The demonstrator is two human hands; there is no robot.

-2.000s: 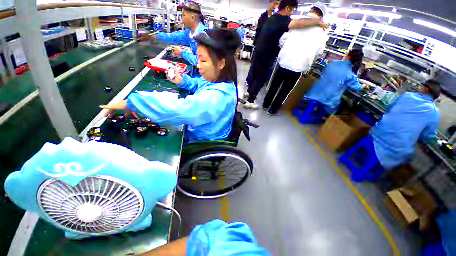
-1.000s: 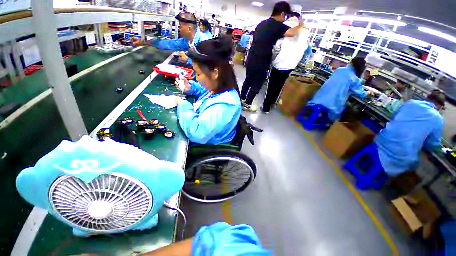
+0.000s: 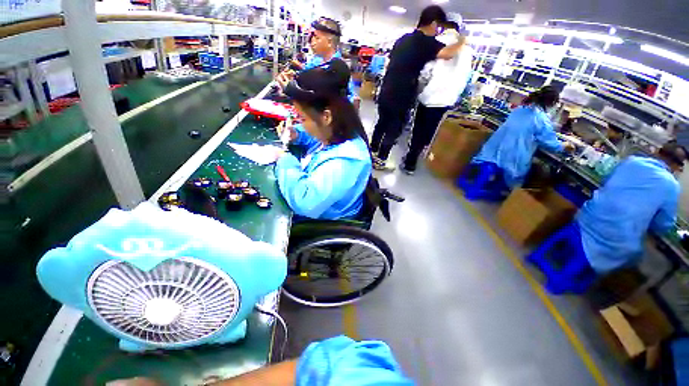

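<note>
The light-blue desk fan [image 3: 162,283] stands upright on the dark-green bench [image 3: 253,177], nearest in front of me. Its round grey grille faces me. My blue sleeve [image 3: 351,363] and part of a bare forearm, apparently the right, reach in from the bottom edge towards the left. The hand beyond the forearm is cut off by the edge. A small skin-toned patch shows at the bottom left edge, too little to tell what it is. My left hand cannot be made out.
Several black round modules [image 3: 234,197] lie behind the fan. A person in blue [image 3: 325,177] sits in a wheelchair [image 3: 340,264] at the bench. The conveyor belt [image 3: 162,124] runs at left. Cardboard boxes [image 3: 532,215], blue stools [image 3: 563,264] and more workers are at right.
The view has shifted, so the fan and bench sit further right. The seated person's outstretched arm has drawn back from the modules, and both hands are now near the face.
</note>
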